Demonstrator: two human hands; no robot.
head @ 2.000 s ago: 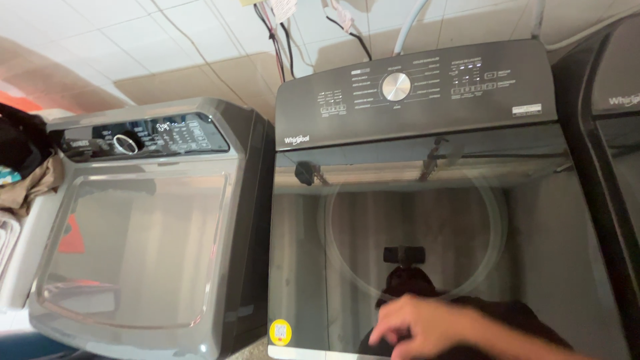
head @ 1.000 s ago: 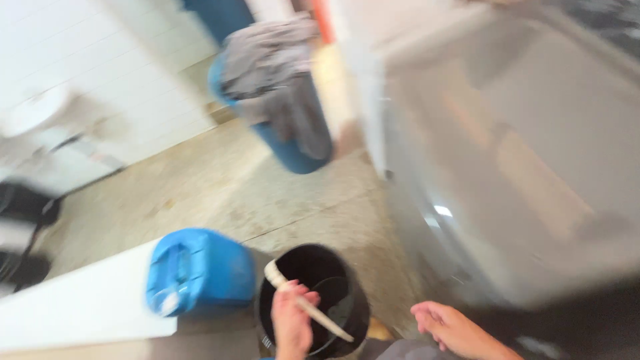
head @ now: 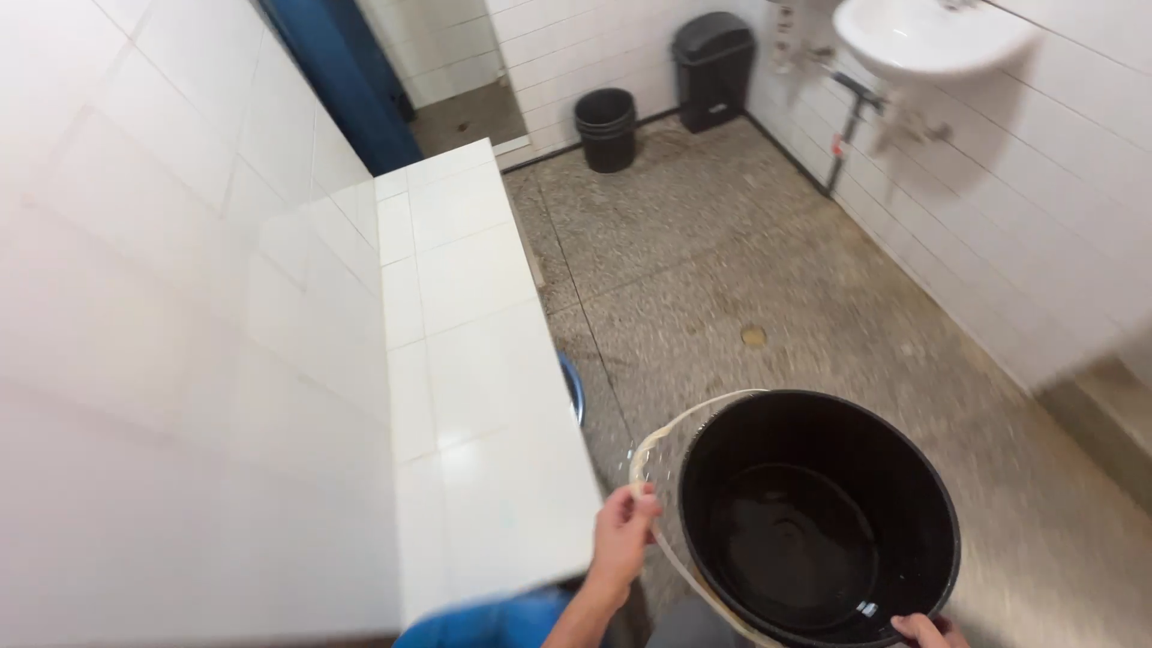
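Observation:
A large black plastic bucket [head: 792, 522] fills the lower right, tilted so that I look down into it, with some liquid at its bottom. Its pale handle [head: 661, 432] swings out to the left of the rim, and my left hand [head: 627, 526] is closed around it. At the bottom right, the fingers of my right hand [head: 927, 630] grip the bucket's near rim; the rest of that hand is out of frame.
A white tiled ledge [head: 477, 342] runs along the left, with a blue container [head: 495, 621] at its near end. A smaller black bucket [head: 606, 130] and a black bin [head: 713, 72] stand by the far wall. A white sink [head: 936, 36] hangs on the right wall.
The view has swung from the washing machines to the tiled room. One second ago my right hand was apart from the bucket; now it holds the rim. My left hand remains on the handle.

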